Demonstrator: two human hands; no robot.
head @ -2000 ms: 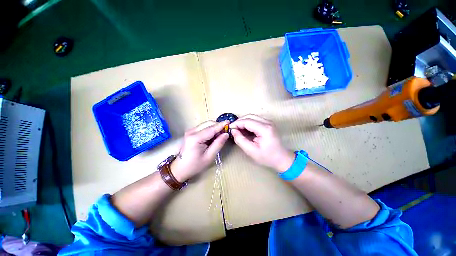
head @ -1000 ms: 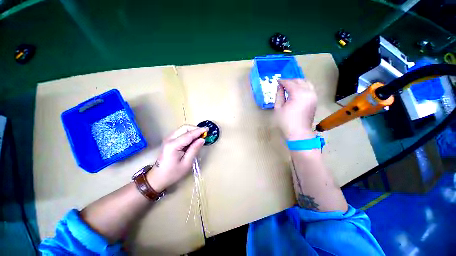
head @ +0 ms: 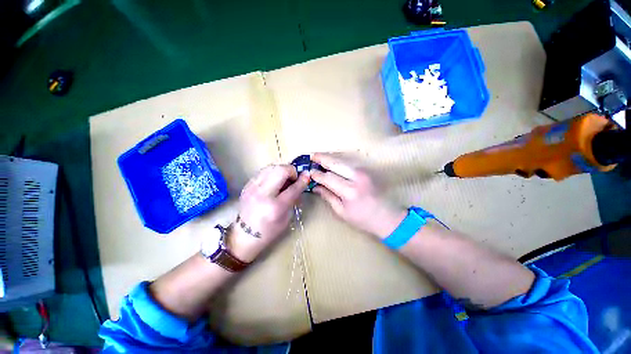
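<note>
A small round black electronic unit (head: 302, 163) is near the middle of the cardboard, mostly covered by fingers. My left hand (head: 268, 200) holds its left and lower side. My right hand (head: 353, 193) has its fingertips on its right side; whether a white part is between them is hidden. Thin pale wires (head: 297, 252) run from under my left hand toward me. The white-parts bin (head: 436, 86) stands at the upper right and the screw bin (head: 173, 176) at the left, both on the cardboard.
The orange electric screwdriver (head: 533, 152) points left from the right side. Tan cardboard (head: 346, 276) lies on a green surface. Other black units (head: 422, 10) are beyond it. A metal-fronted box (head: 581, 62) stands at right, a pale vented case (head: 28, 228) at left.
My right hand has come back from the white-parts bin to the black unit, and both hands are together on it. The view has shifted, and the screwdriver appears larger.
</note>
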